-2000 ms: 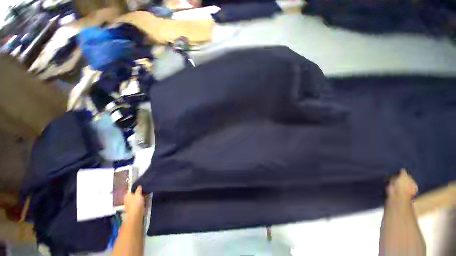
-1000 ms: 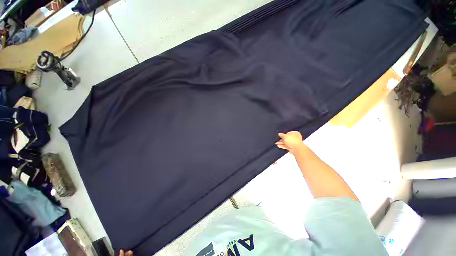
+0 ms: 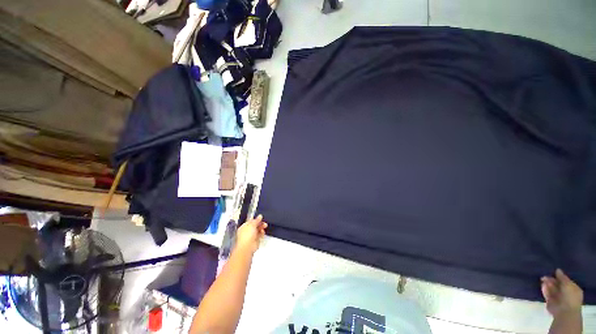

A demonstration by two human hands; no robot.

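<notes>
The dark fabric ply [image 3: 418, 150] lies across the pale table, smooth at the left and rippled at the far side and right. My left hand [image 3: 250, 233] pinches its near left corner. My right hand [image 3: 562, 291] is at the near edge on the far right, fingertips on the cloth, with creases running to them; its grip is partly hidden. Thin parallel ply edges show at the far left corner.
A mottled block [image 3: 259, 99] stands beyond the left end. White paper [image 3: 200, 169] and a brown box-like object [image 3: 227, 171] lie left, by a dark fabric heap [image 3: 163, 114]. A fan [image 3: 72, 284] stands lower left; brown card sheets [image 3: 59, 98] are upper left.
The view has turned towards the table's left end. The ply's near left corner and my left hand are now fully in view. The cloth's left part lies flatter than before.
</notes>
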